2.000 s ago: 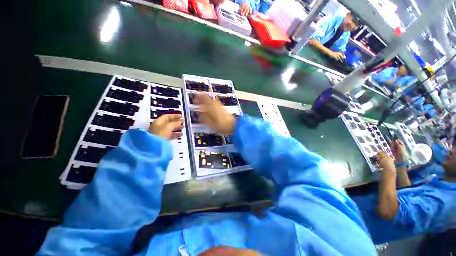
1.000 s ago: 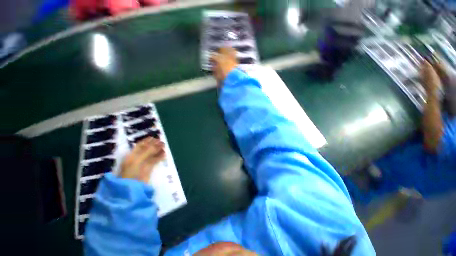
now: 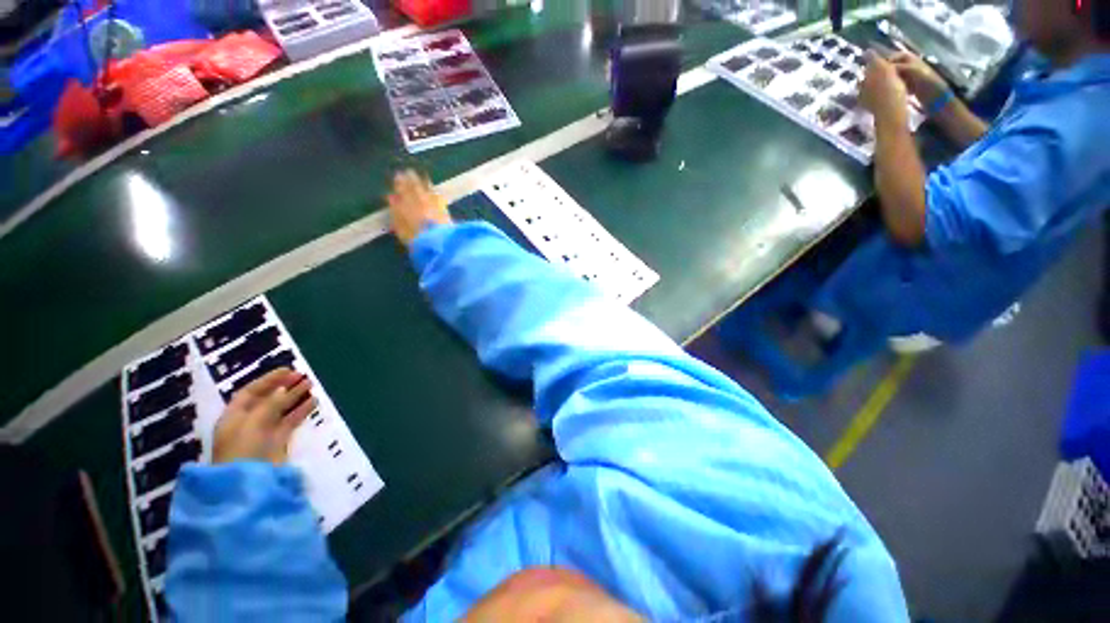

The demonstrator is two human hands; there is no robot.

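Note:
A white sticker sheet with black stickers in two columns lies at the lower left of the green bench. My left hand rests over its right column, fingers bent; whether it holds something cannot be told. My right hand is stretched out over the pale strip, fingers apart, with nothing seen in it. A component tray with dark boards in two columns lies beyond the pale strip, ahead of my right hand and apart from it. A nearly empty release liner lies to the right, partly under my right sleeve.
A dark purple-black round-headed device stands at the pale strip. A coworker in a blue smock works at the right over another tray. Red bags and a white tray stack lie at the far side. A dark smartphone edge shows lower left.
The component tray has gone from beside the sticker sheet to beyond the pale strip. My right hand has let go of it and is apart from it. The view has turned to the right.

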